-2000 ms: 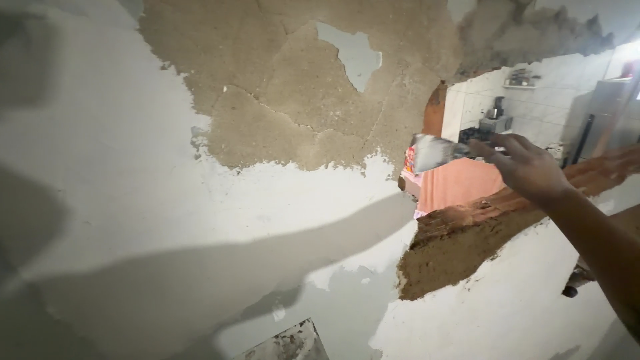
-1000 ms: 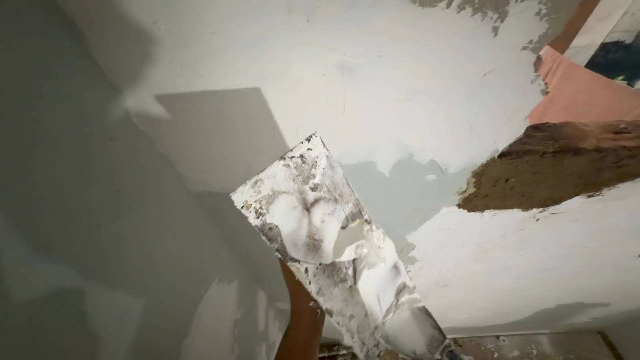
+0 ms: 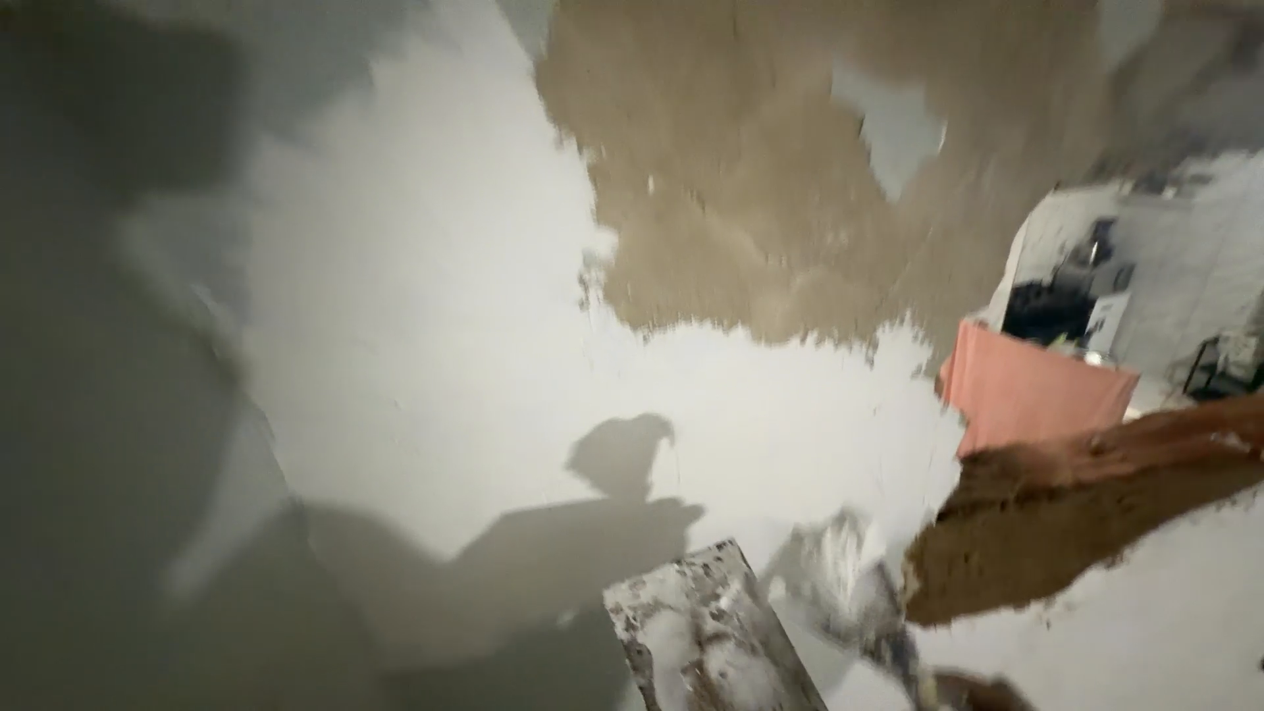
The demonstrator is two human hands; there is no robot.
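My right hand shows partly at the bottom edge, right of centre, closed round a putty knife. The blade of the putty knife is blurred and carries wet white compound. Left of it, a flat rectangular metal plate, like a plastering trowel, rises from the bottom edge with white compound smeared over it. My left hand is out of view, so its hold on the plate is hidden. Behind both tools stands a wall with smooth white compound around a bare brown plaster patch.
At the right the wall has an opening, edged below by a rough brown ledge. A salmon-pink cloth hangs in it, with a white-tiled room beyond. Shadows fall across the left and lower wall. A small grey patch lies within the brown plaster.
My right hand, two seconds ago up by the opening with the putty knife, is now low beside the plate. My left hand, visible under the plate one second ago, has gone from view.
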